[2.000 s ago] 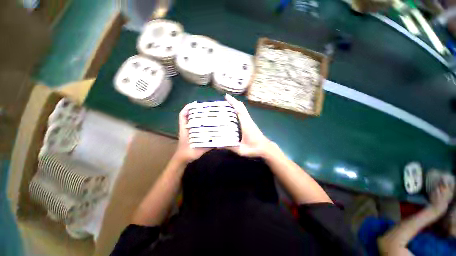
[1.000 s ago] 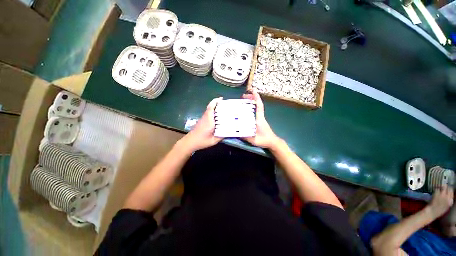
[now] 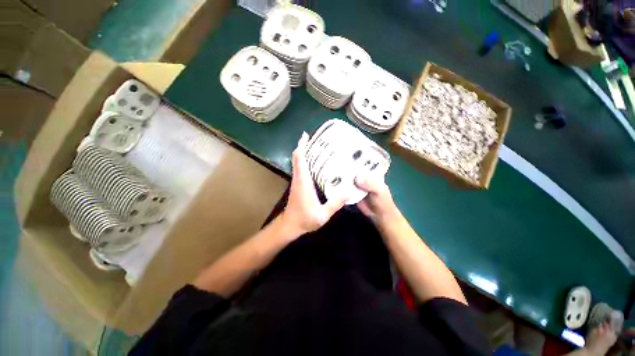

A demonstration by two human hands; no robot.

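Note:
A stack of off-white cover plates (image 3: 346, 158) is held tilted between my two hands, over the near edge of the green bench. The top plate's face, with round dark holes, faces up towards me. My left hand (image 3: 305, 195) grips the stack's left and lower side. My right hand (image 3: 376, 197) holds its lower right side, the thumb on the top plate. Several more plate stacks stand on the bench beyond, such as the left one (image 3: 256, 76). A brown parts tray (image 3: 498, 149) full of tiny cream pieces is right of them.
An open carton (image 3: 202, 243) at the left holds rows of plates (image 3: 104, 198) on a whitish ribbed liner (image 3: 182, 149). A pale stripe (image 3: 557, 195) runs along the green bench. Another person's hand (image 3: 602, 337) is at plates at the lower right. Small blue-ended items (image 3: 489, 42) lie across the bench.
The held stack has turned from edge-on to showing its top plate's face and now leans. My right hand has shifted to its lower right. The view has swung left.

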